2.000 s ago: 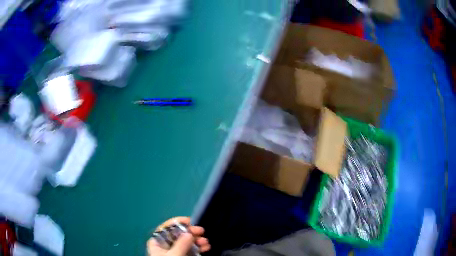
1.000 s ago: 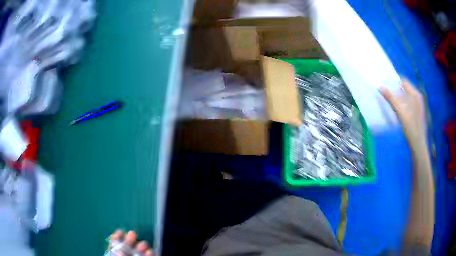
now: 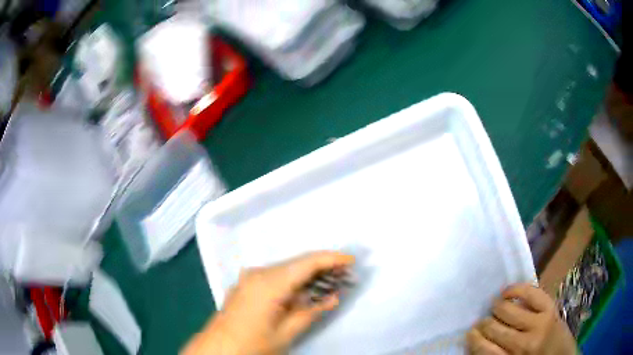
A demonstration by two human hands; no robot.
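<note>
A large white parts tray point(image 3: 416, 229) lies tilted in the picture on the green bench in front of me; its inside looks bare. My left hand point(image 3: 277, 301) is over the tray's near left part, closed round several small silver cylinder parts point(image 3: 327, 283); this area is blurred. My right hand point(image 3: 524, 322) grips the tray's right rim near the bottom of the picture. The tray's near edge is cut off by the picture's edge.
At the left are an open clear box point(image 3: 163, 201), a red bin point(image 3: 225, 90) with a white piece over it, and frosted containers point(image 3: 55, 180). Stacked clear boxes point(image 3: 305, 41) stand behind. At the right, below the bench, are cardboard point(image 3: 566, 256) and a green crate point(image 3: 607, 284) of cylinders.
The white tray, held up by my right hand over the floor side, is now over the bench. My left hand has moved over it with the parts. The view has turned left; the tweezers no longer show.
</note>
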